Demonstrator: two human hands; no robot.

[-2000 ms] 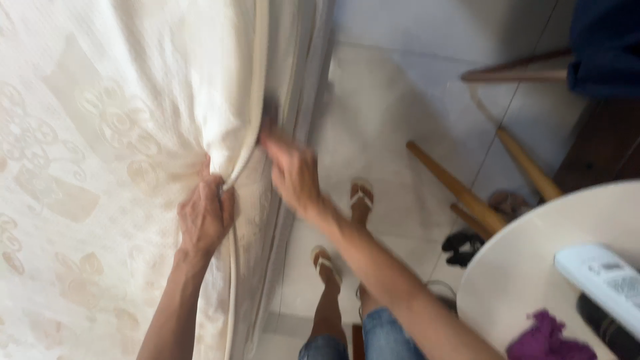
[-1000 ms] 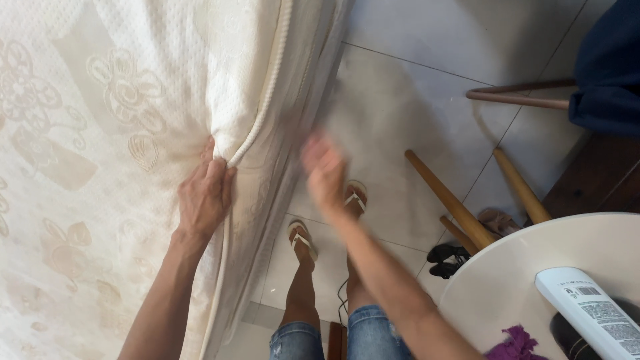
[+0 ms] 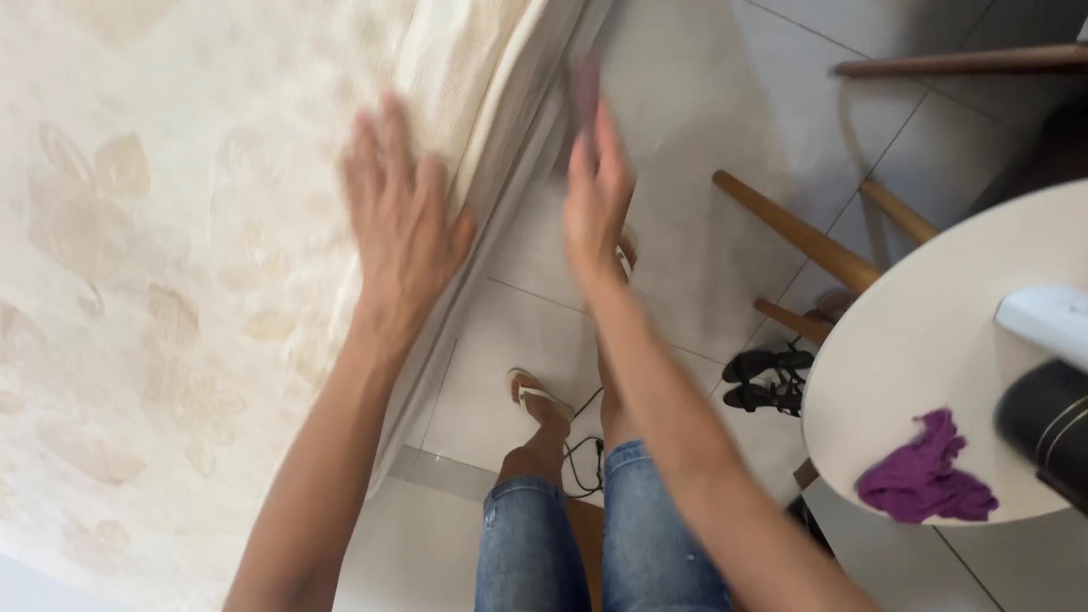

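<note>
My left hand (image 3: 404, 200) lies flat, fingers apart, on the top of a cream mattress (image 3: 170, 255) with a pale floral pattern, close to its corded edge (image 3: 489, 110). To the right of the mattress side, my right hand (image 3: 599, 187) is raised over the floor, blurred by motion. Between its thumb and fingers is a thin purplish item (image 3: 587, 89), too blurred to name. It does not touch the mattress top.
A round white table (image 3: 892, 340) at the right bears a purple cloth (image 3: 926, 476), a white bottle (image 3: 1050, 319) and a black object (image 3: 1050, 416). Wooden legs (image 3: 799, 234), black sandals (image 3: 765, 378) and a dark cable (image 3: 582, 467) are on the tiled floor.
My left hand has let go of the bunched cover at the mattress edge and spread out flat. The gathered fabric there looks smoother. My right hand has moved away from the edge since two seconds ago.
</note>
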